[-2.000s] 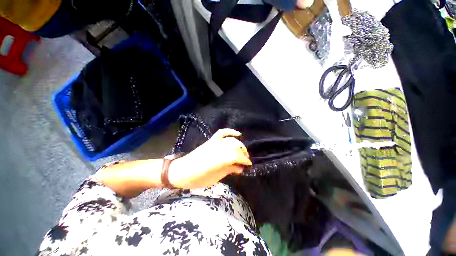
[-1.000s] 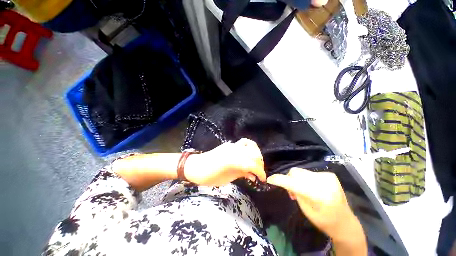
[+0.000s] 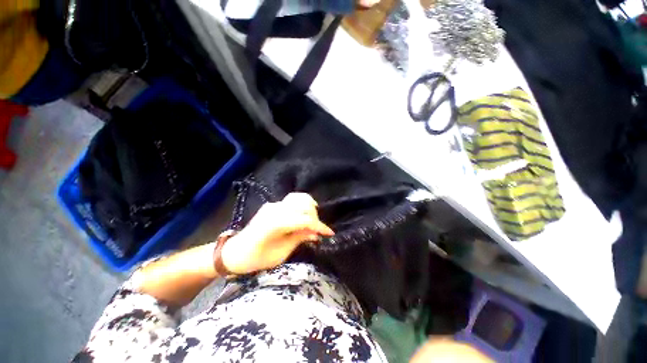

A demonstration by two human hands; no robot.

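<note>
The black garment (image 3: pixel 319 170) lies over the lap and against the table edge. A glittering beaded trim (image 3: pixel 369 230) runs along its edge from my fingers towards the table. My left hand (image 3: pixel 280 230), with a brown band at the wrist, grips the garment edge with the trim. My right hand (image 3: pixel 450 352) is cut off by the bottom edge of the picture; only a blurred part shows, and its fingers cannot be made out. No needle or thread can be made out.
On the white table (image 3: pixel 340 85) lie black-handled scissors (image 3: pixel 433 103), a silver chain heap (image 3: pixel 468 32), a striped yellow-green cloth pad (image 3: pixel 514 159) and a brown piece (image 3: pixel 367 21). A blue basket (image 3: pixel 152 244) of black garments stands on the floor at left. Black straps hang over the table edge.
My right hand came in to the garment edge beside my left hand, then moved away down to the bottom edge. My left hand keeps its grip. The view has shifted and turned.
</note>
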